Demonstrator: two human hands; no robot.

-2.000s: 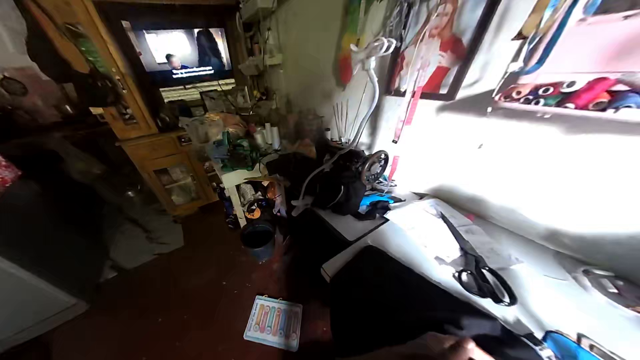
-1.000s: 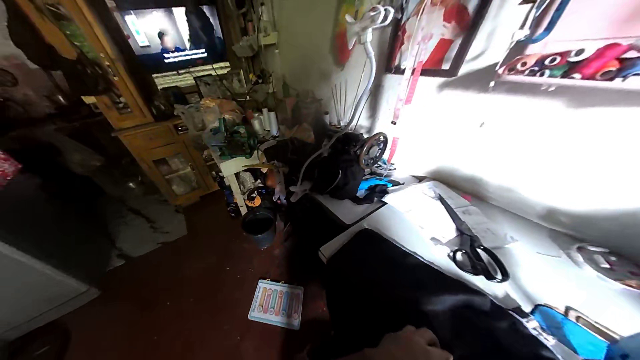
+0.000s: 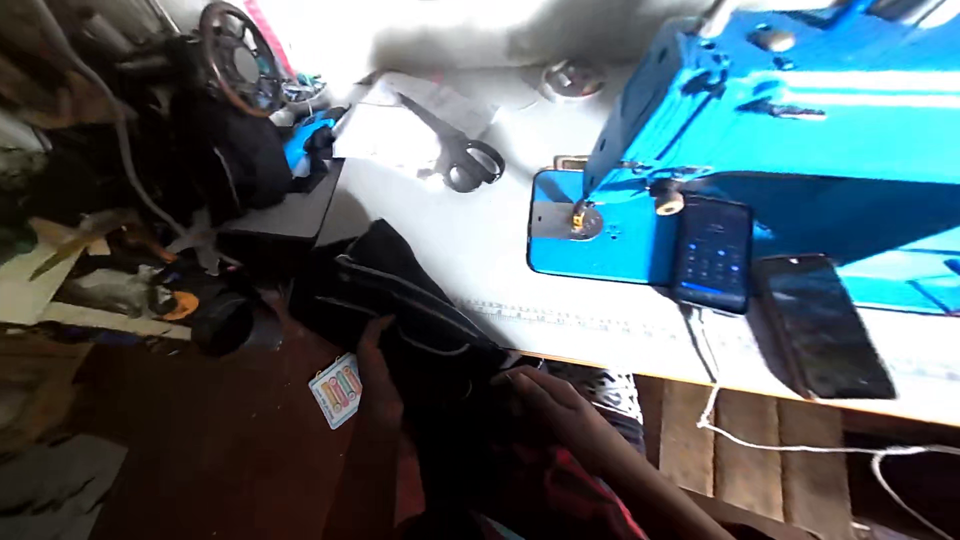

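Observation:
Black cloth with pale seam lines hangs over the front left edge of the white sewing table. My left hand is at the cloth's left side, fingers bent against it; the shade hides part of the grip. My right hand pinches the cloth near the table's edge, thumb and fingers together. To the right stands a blue sewing machine, its needle and presser foot area over a blue base plate with a metal slide. Black-handled scissors lie on white paper behind the cloth.
A smartphone with a lit screen and a dark smartphone lie before the machine. A white cable crosses below the table's edge. A second machine's handwheel stands at the back left. A printed card is on the floor.
The view has swung right and down, bringing the blue machine and both phones into sight. Both hands now show at the black cloth; one second ago only one hand was plain at the bottom edge.

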